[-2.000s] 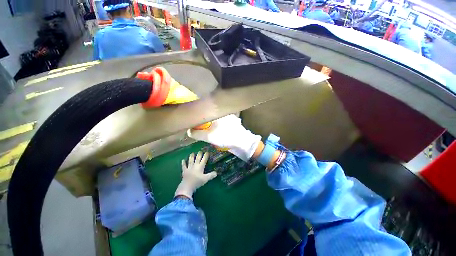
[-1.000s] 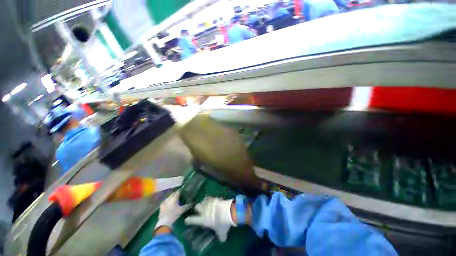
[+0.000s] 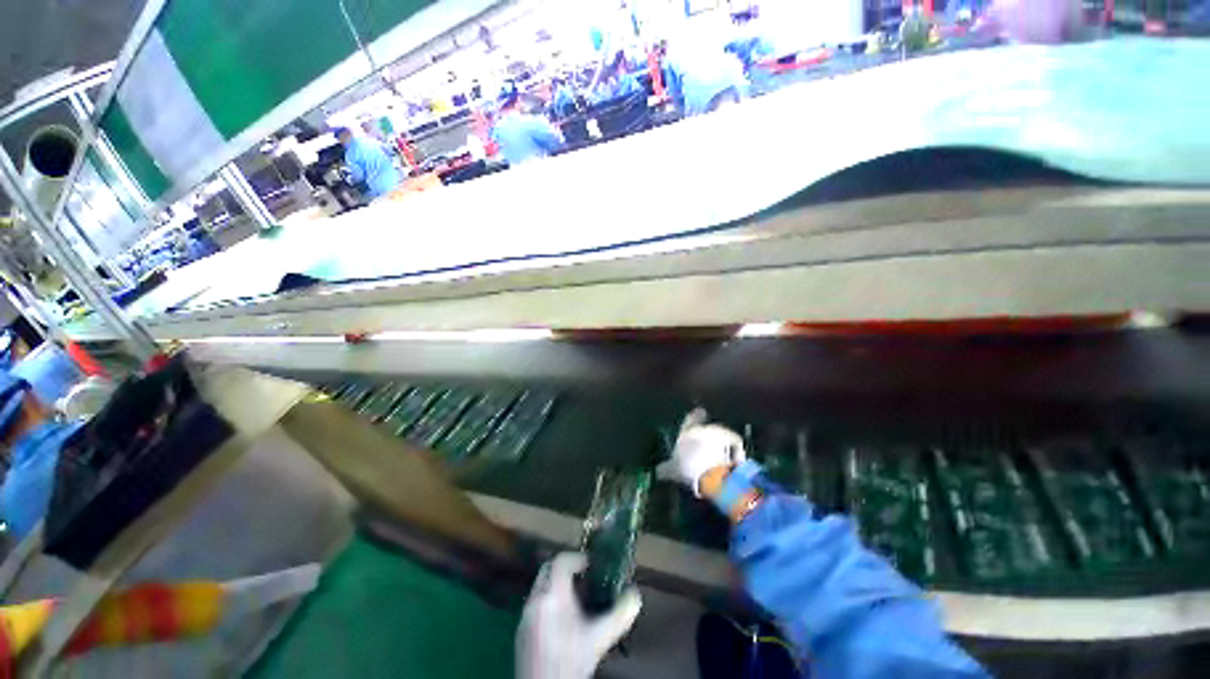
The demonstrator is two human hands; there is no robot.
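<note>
My left hand [image 3: 571, 626], in a white glove, grips the lower end of a green circuit board [image 3: 618, 528] at the conveyor's near rail. The board is raised at a slant. My right hand [image 3: 703, 454], also white-gloved with a light blue wrist band, reaches over the dark conveyor belt [image 3: 597, 431]. Its fingertips are by the boards there, but blur hides whether they hold one. More boards [image 3: 1035, 511] lie in a row on the belt to the right, and others [image 3: 458, 418] to the left.
The red-yellow nozzle [image 3: 153, 613] lies at the lower left beside the green mat [image 3: 385, 617]. A black parts tray [image 3: 133, 458] sits on the shelf at the left. A tan side panel [image 3: 398, 475] stands between mat and conveyor. The pale upper table [image 3: 531, 219] runs above the belt. Workers in blue are beyond.
The view has turned right towards the conveyor. Both hands have moved from the mat to the belt. My left hand now holds a board up. The nozzle is out of my right hand.
</note>
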